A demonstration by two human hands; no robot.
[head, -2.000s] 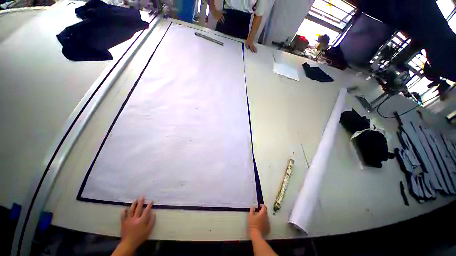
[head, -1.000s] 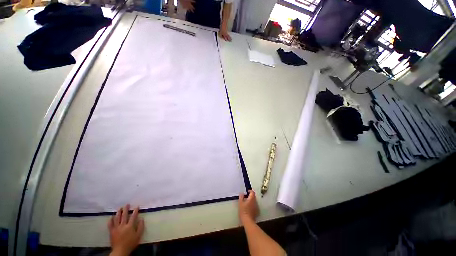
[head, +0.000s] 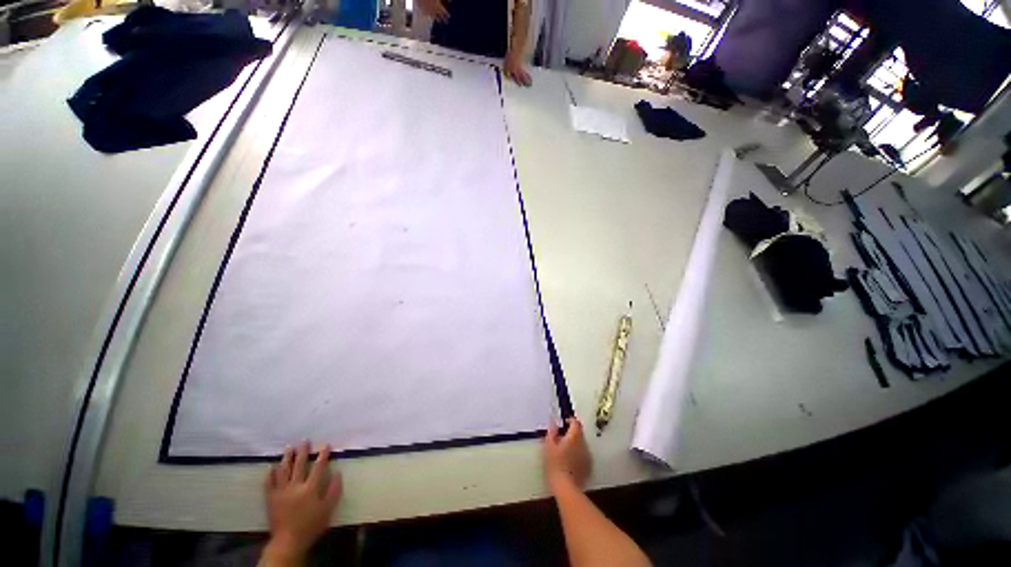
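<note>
The white-lilac paper marker (head: 377, 244) lies flat over the navy fabric (head: 222, 457), which shows as a thin dark border, wider near the right corner. My left hand (head: 303, 493) lies palm down with fingers apart, fingertips at the near edge of the paper and cloth. My right hand (head: 567, 455) is at the near right corner, fingers closed together on the corner of the lay; how much it pinches is hidden. A slim yellowish-gold bar (head: 614, 371) lies right of the corner.
A person's hand (head: 517, 70) rests by the far right corner. A grey ruler (head: 417, 64) lies on the far end. The metal rail (head: 166, 238) and loose navy fabric (head: 166, 78) are left. Rolled paper (head: 690, 316), a dark bundle (head: 796, 271) and cut strips (head: 931, 288) are right.
The view has shifted between frames. Both hands stay at the near edge and corner. The paper and cloth show no clear movement on the table.
</note>
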